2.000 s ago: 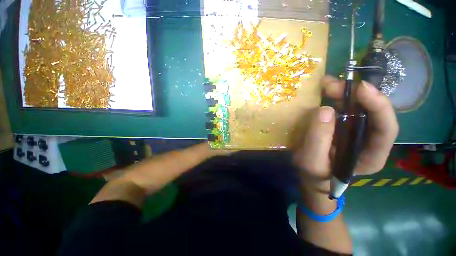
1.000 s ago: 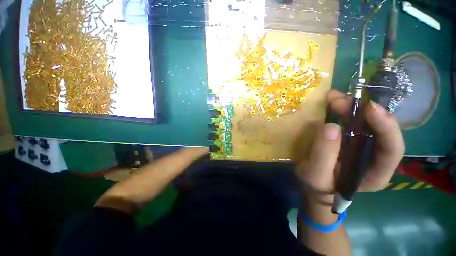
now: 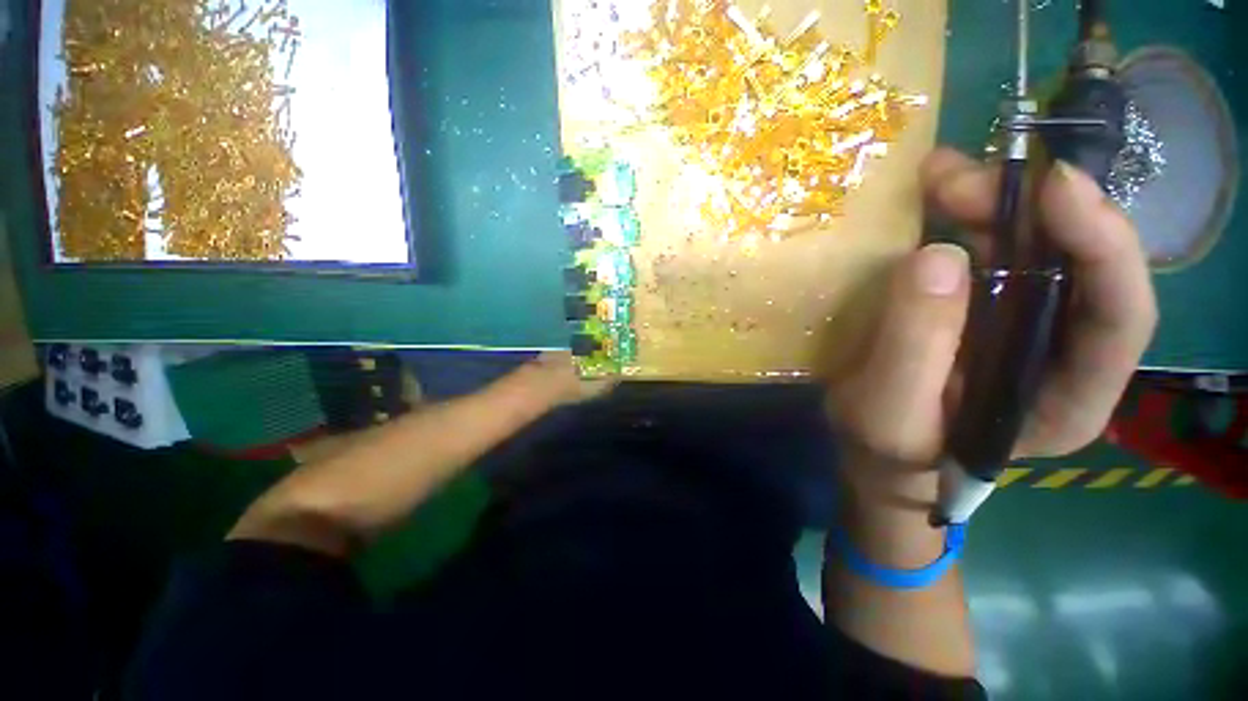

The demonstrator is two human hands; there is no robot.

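Observation:
My right hand holds the soldering iron by its thick black handle, pale rear end towards my wrist. The solder-feed tube runs beside the iron's shaft; their tips are outside the top of the picture. Small green circuit boards with black parts stand in a row at the left edge of the work board. A loose pile of gold-orange strips lies on the board. My left hand is at the board's near left corner, mostly hidden; its fingers cannot be made out.
A strip supply tray with a large gold pile stands at the left on the green bench. A round tub with silver bits is at the right, behind the iron. A white piece with black parts is at lower left.
The view has shifted, so the bench things first sat lower, then higher in the picture. My right hand still holds the iron and appears farther right. My left forearm stays near the board's lower left corner.

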